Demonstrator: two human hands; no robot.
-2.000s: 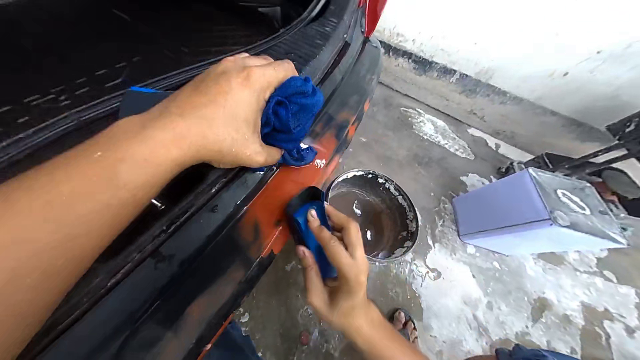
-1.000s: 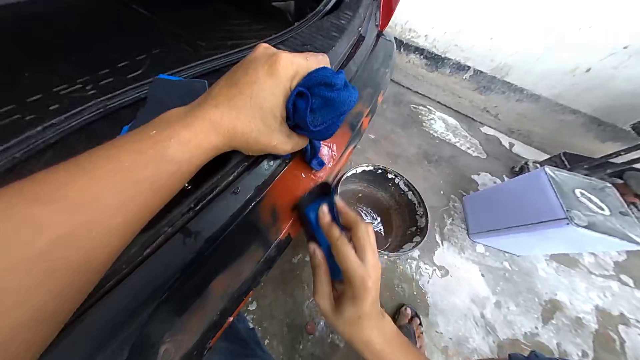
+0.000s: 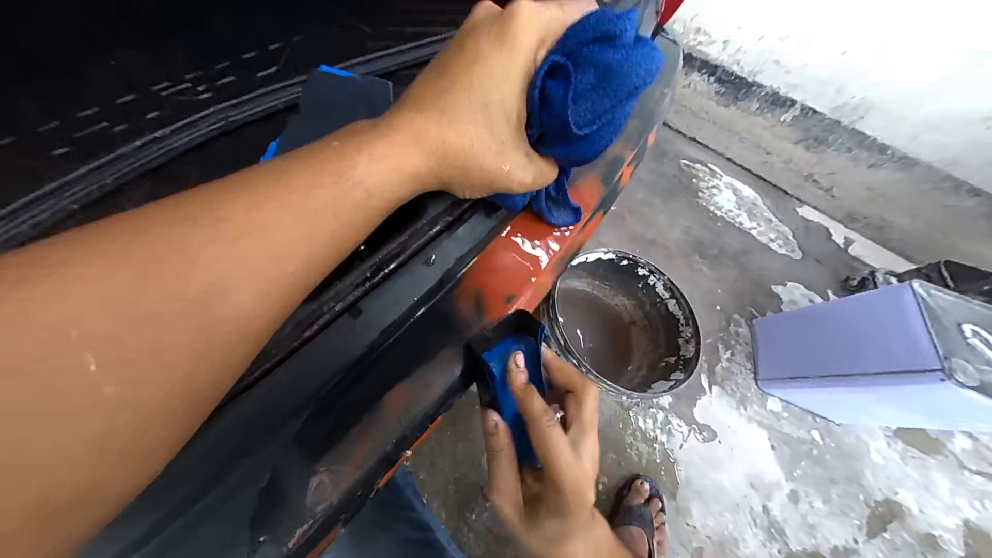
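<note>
My left hand (image 3: 492,101) grips a bunched blue cloth (image 3: 593,89) over the car's rear bumper, and the cloth's lower end rests on a wet orange patch (image 3: 519,256). Black paint with worn spots covers the bumper (image 3: 364,418) around that patch. Below the cloth, my right hand (image 3: 550,449) holds a blue sanding block (image 3: 511,387) with dark sheet wrapped round its top. The block's upper end meets the bumper edge just under the orange patch. Part of the cloth is hidden by my left hand.
A round basin (image 3: 624,325) of murky water stands on the wet concrete floor beyond the bumper. Right of it is a lilac box-shaped container (image 3: 852,349). A dark sheet with blue edges (image 3: 341,105) lies in the car opening. A sandalled foot (image 3: 642,515) shows below.
The view has shifted closer to the bumper. The blue cloth and the sanding block are still in my hands.
</note>
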